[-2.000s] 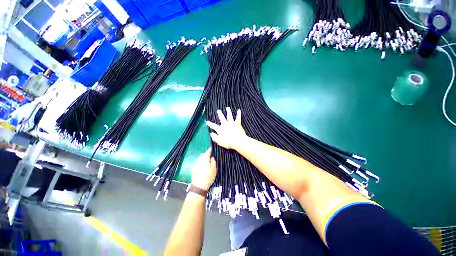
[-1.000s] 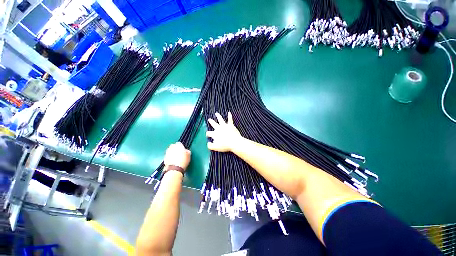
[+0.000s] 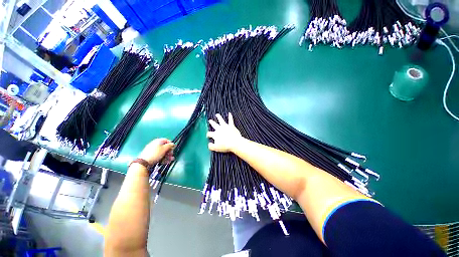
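Note:
A broad loose pile of black cables [image 3: 236,90] with white ends lies on the green table in front of me. My right hand [image 3: 223,134] rests on its left side with fingers spread. My left hand [image 3: 161,151] is at a few cables [image 3: 188,131] split off to the left of the pile, near their lower white ends. Its fingers are curled around some of them; how many is hidden. These cables still meet the pile at the top. A narrower untied cable group [image 3: 146,98] lies further left.
A tied cable bundle [image 3: 103,93] lies far left; more bundles [image 3: 352,35] lie at the top right. A green film roll [image 3: 408,83], a dark upright device [image 3: 432,27] and a white cord [image 3: 445,95] are at the right. A plastic scrap [image 3: 176,91] lies between cable groups. Blue bins [image 3: 161,15] stand behind.
My left hand has moved left from the pile's edge, and the few separated cables have shifted left at their lower ends. My right hand moved slightly left, then stayed on the pile.

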